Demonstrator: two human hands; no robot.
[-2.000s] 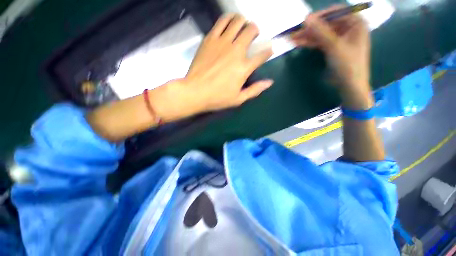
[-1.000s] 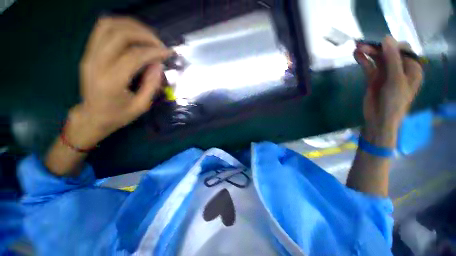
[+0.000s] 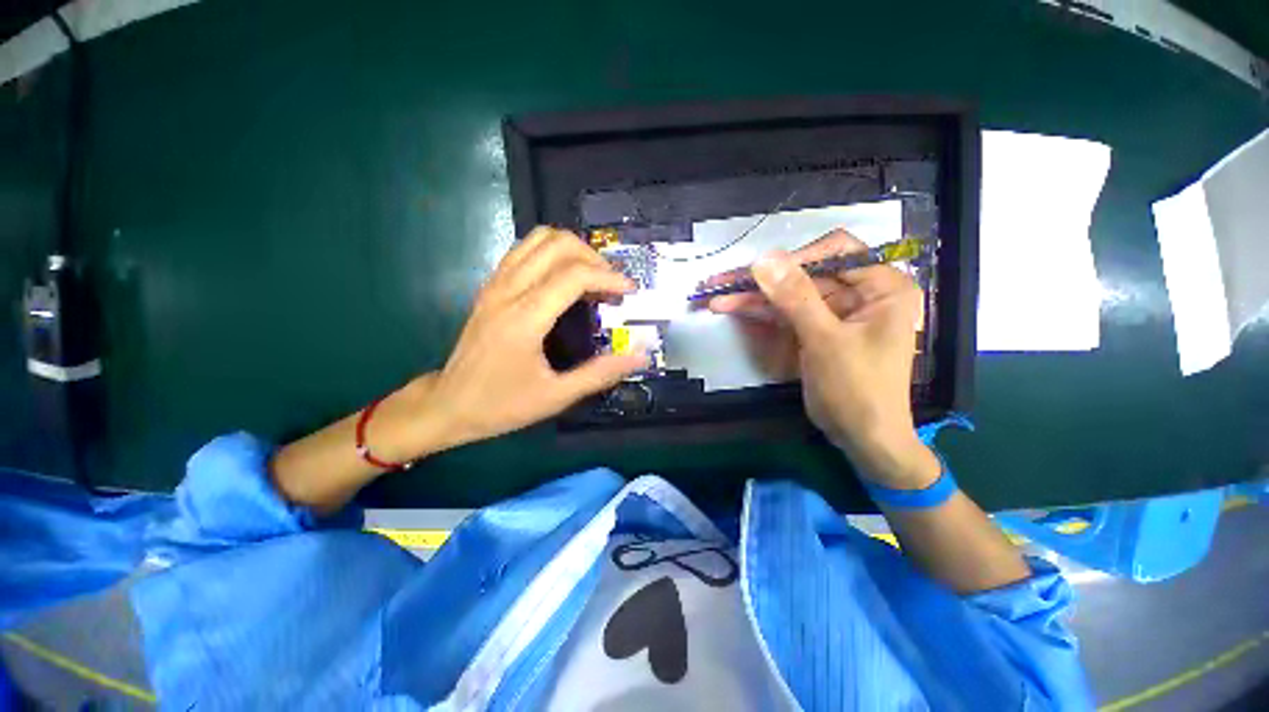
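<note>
An open tablet unit [image 3: 668,225] lies in a black foam tray [image 3: 752,117], with a large silver battery [image 3: 731,351] and a board with yellow patches at its left end. My right hand [image 3: 856,341] grips slim dark tweezers [image 3: 835,263] like a pen, yellowish end up to the right, tip near the battery's left end. A white piece [image 3: 665,289] lies around the tip. My left hand [image 3: 522,334] is over the tablet's left end, thumb and fingers apart around the board; whether its fingertips hold something small cannot be told.
A white paper sheet [image 3: 1041,244] lies right of the tray, and a creased white sheet [image 3: 1232,257] is farther right. A black device with a white band [image 3: 63,334] and its cable are at the bench's left side. A blue stool-like object [image 3: 1162,536] is below the bench edge.
My right hand has moved left with the tweezers, from the white sheet to over the tablet. My left hand is at the tablet's left end. The view has shifted and sharpened.
</note>
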